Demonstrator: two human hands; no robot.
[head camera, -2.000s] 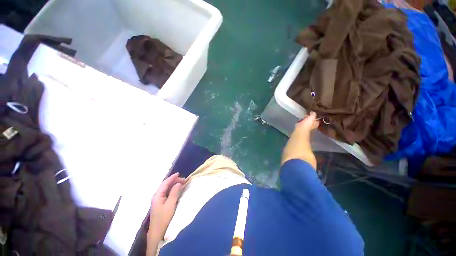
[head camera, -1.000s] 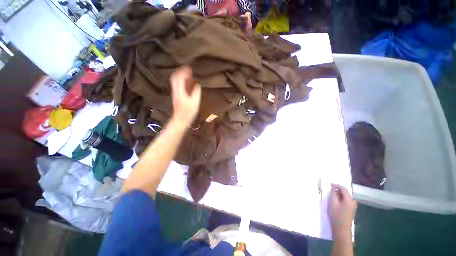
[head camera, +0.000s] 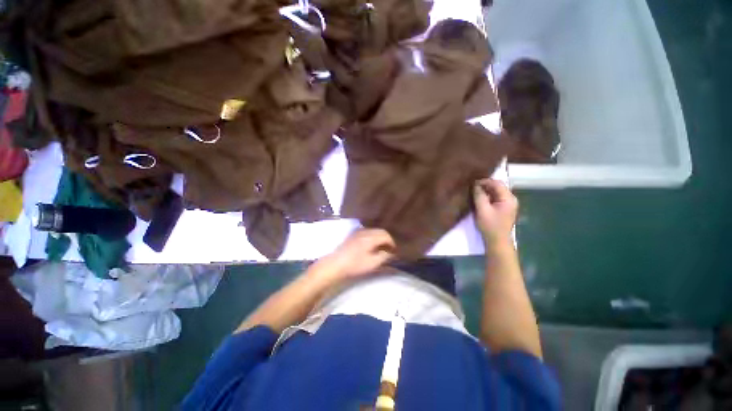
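Note:
A brown garment (head camera: 421, 181) lies spread over the front right part of the white-topped table, its lower edge at the table's front edge. My left hand (head camera: 363, 252) has its fingers curled on the garment's lower left edge. My right hand (head camera: 495, 210) pinches its right edge near the table's right side. Whether the right hand also holds a small tool cannot be seen. A heap of brown garments (head camera: 185, 72) with white loops and a small yellowish label (head camera: 233, 109) lies to the left.
A black bottle (head camera: 84, 219) and a dark flat object (head camera: 164, 220) lie on the left, by green cloth (head camera: 104, 253). White plastic sheeting (head camera: 120, 309) hangs below. A white tub (head camera: 594, 175) with a dark brown bundle (head camera: 530, 104) stands right; another tub (head camera: 614, 365) is lower right.
The view has turned and come closer to the table. My left hand has left the heap for the table's front edge. A garment now lies spread between both hands, where bare tabletop was.

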